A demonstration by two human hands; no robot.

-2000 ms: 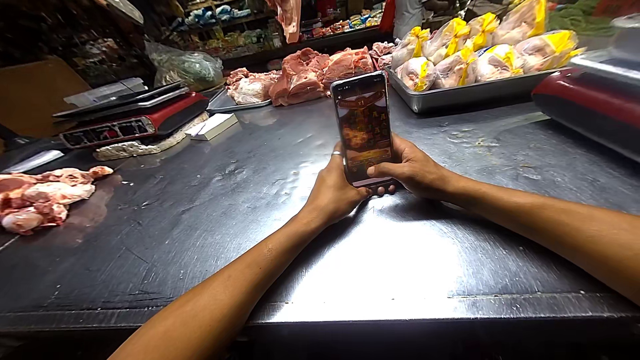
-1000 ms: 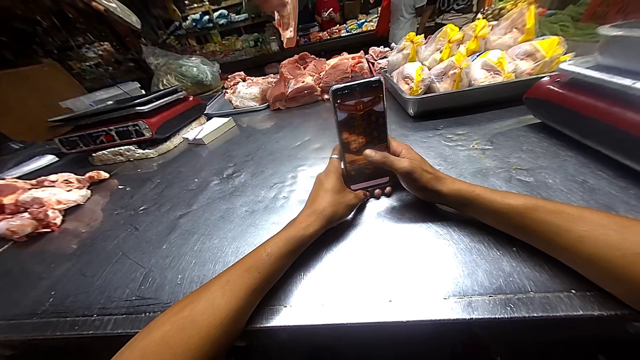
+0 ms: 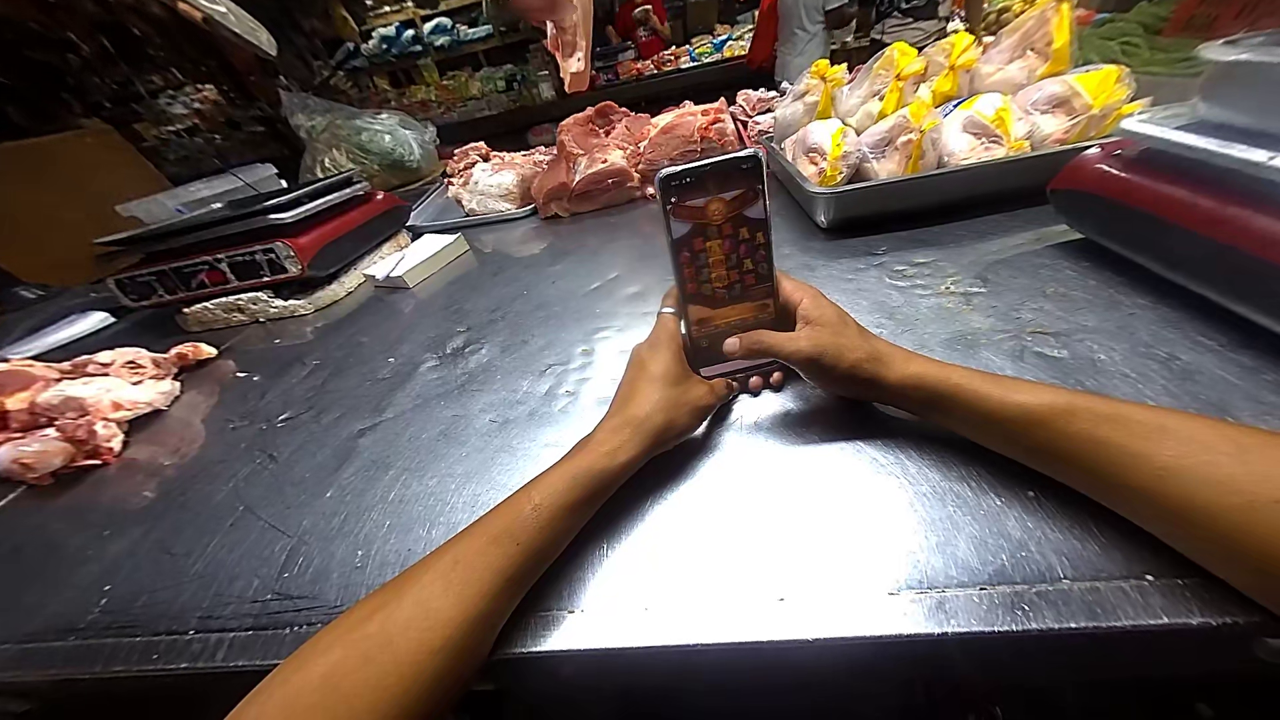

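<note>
A smartphone [image 3: 722,270] stands nearly upright between both hands above a metal counter [image 3: 400,450], its lit screen showing a game-like grid of symbols. My left hand [image 3: 665,375] grips its lower left edge, with a ring on one finger. Around the lower right side is my right hand [image 3: 815,340], its thumb over the bottom part of the screen. Fingertips show beneath the phone; the other fingers are hidden behind it. Raw meat pieces [image 3: 600,150] lie beyond the phone, partly on a tray.
At the left are a red scale [image 3: 340,235], a small white box [image 3: 420,262] and more raw meat [image 3: 90,400]. A metal tray [image 3: 900,200] holds several bagged whole chickens [image 3: 900,130]. Another red appliance [image 3: 1170,220] is at the right. People stand in the background.
The right thumb has moved a little over the lower screen, and the picture on the phone has changed to a grid of symbols. Both hands keep their hold.
</note>
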